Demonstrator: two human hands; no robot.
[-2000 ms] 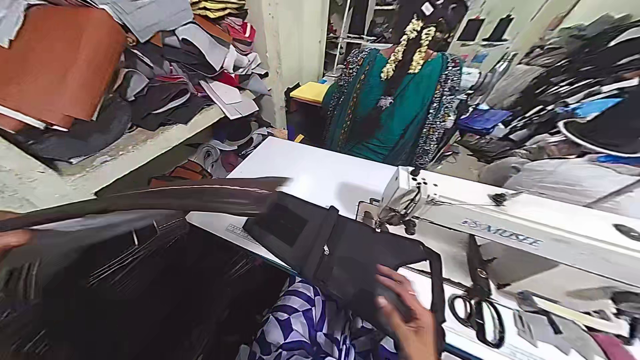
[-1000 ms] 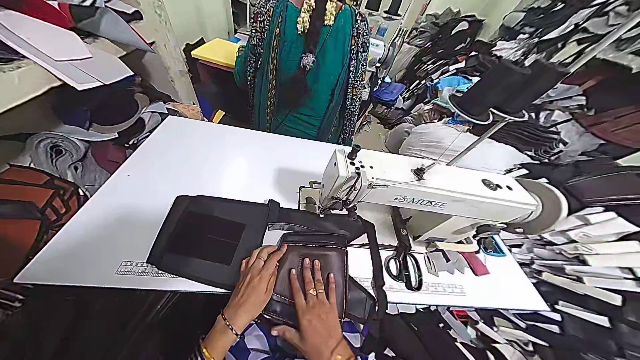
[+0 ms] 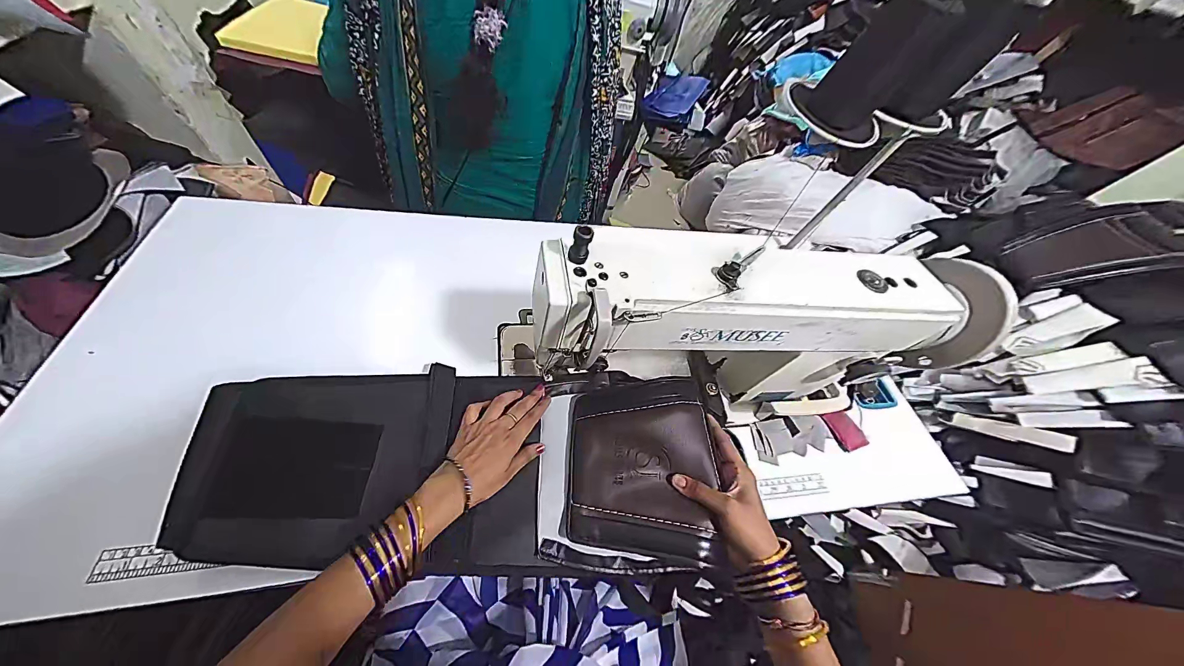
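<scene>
A long black fabric panel (image 3: 407,490) lies across the white table, its upper edge at the needle area of the sewing machine (image 3: 758,305). On its right part rests a dark brown leather pocket piece (image 3: 638,462) with pale stitching and an embossed mark. My left hand (image 3: 497,439) lies flat on the black panel just left of the pocket, fingertips close to the presser foot. My right hand (image 3: 731,490) grips the right edge of the pocket piece, thumb on top and fingers partly hidden at the edge.
Grey and red scraps (image 3: 791,435) and a printed ruler scale (image 3: 148,562) are on the white tabletop (image 3: 277,277). Black thread cones (image 3: 860,74) stand behind the machine. A person in teal clothing (image 3: 490,102) is beyond the table. Piled leather and cut strips (image 3: 1064,398) lie at right.
My left hand has moved off the brown pocket piece onto the black panel. My right hand has gone from lying flat on the pocket to holding its right edge. The scissors are no longer visible.
</scene>
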